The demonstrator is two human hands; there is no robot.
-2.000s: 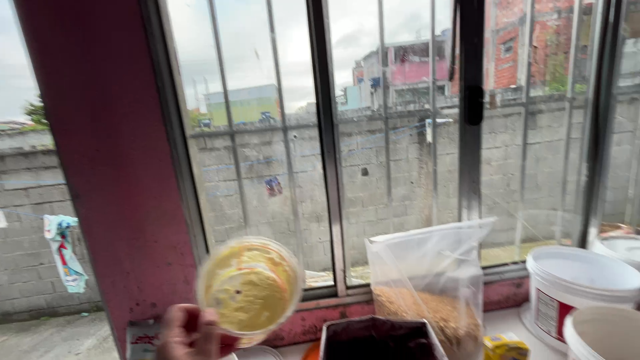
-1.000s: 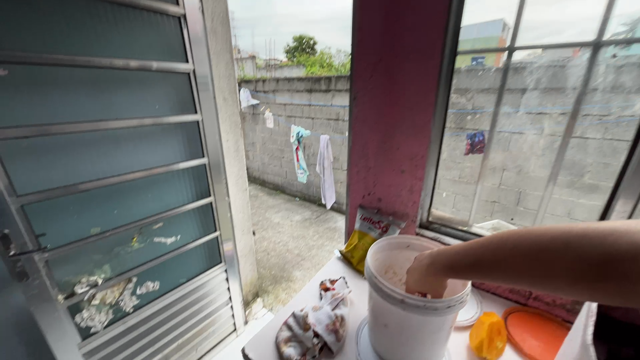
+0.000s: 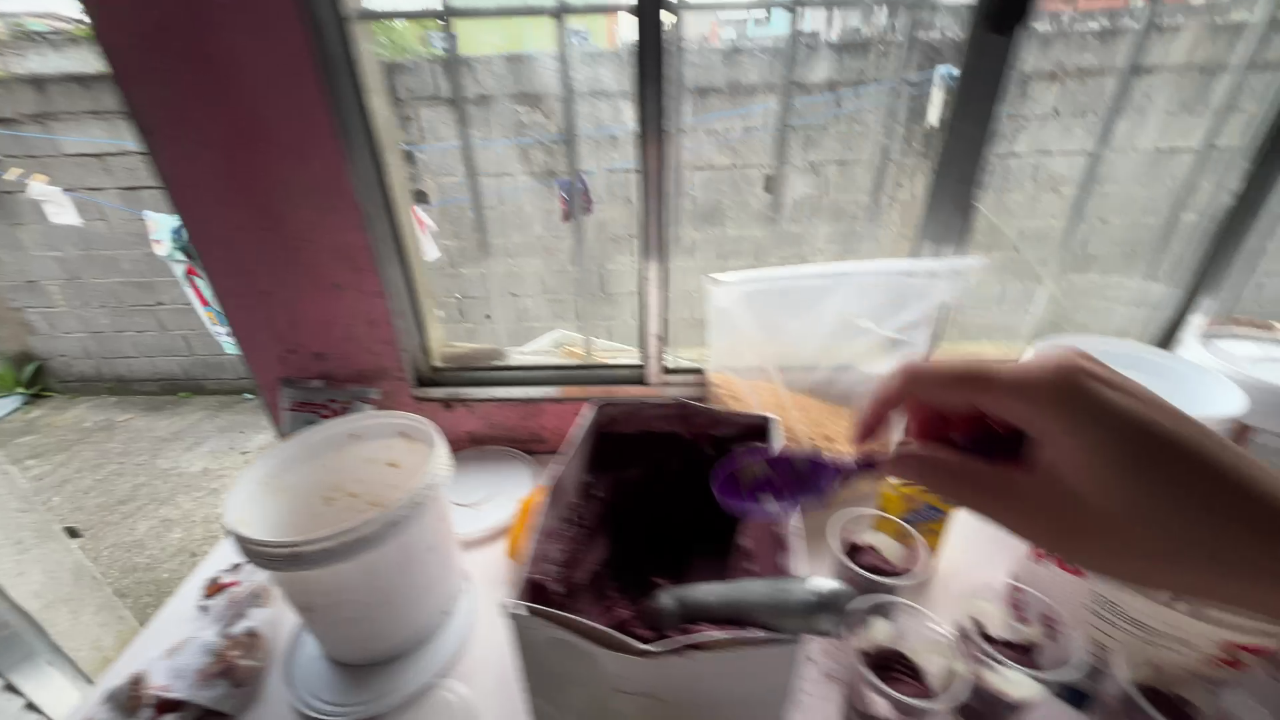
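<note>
My right hand (image 3: 980, 430), blurred, reaches in from the right and grips a purple plastic scoop (image 3: 770, 480). The scoop is over the right side of an open carton (image 3: 660, 660) with dark purple frozen contents inside. A grey metal scoop (image 3: 750, 604) lies across the carton's near edge, its end in the purple mass. Just right of the carton stand several clear plastic cups (image 3: 878, 548) with purple and white contents. My left hand is out of view.
A white plastic bucket (image 3: 345, 540) stands left of the carton on a lid. Behind are a round white lid (image 3: 490, 490) and a clear bag of tan granules (image 3: 790, 400) by the window. More white tubs (image 3: 1150, 370) stand at the right. A patterned cloth (image 3: 200, 650) lies at the left.
A second ago a hand was inside the white bucket; now my right hand holds the purple scoop over the carton. The view has swung right.
</note>
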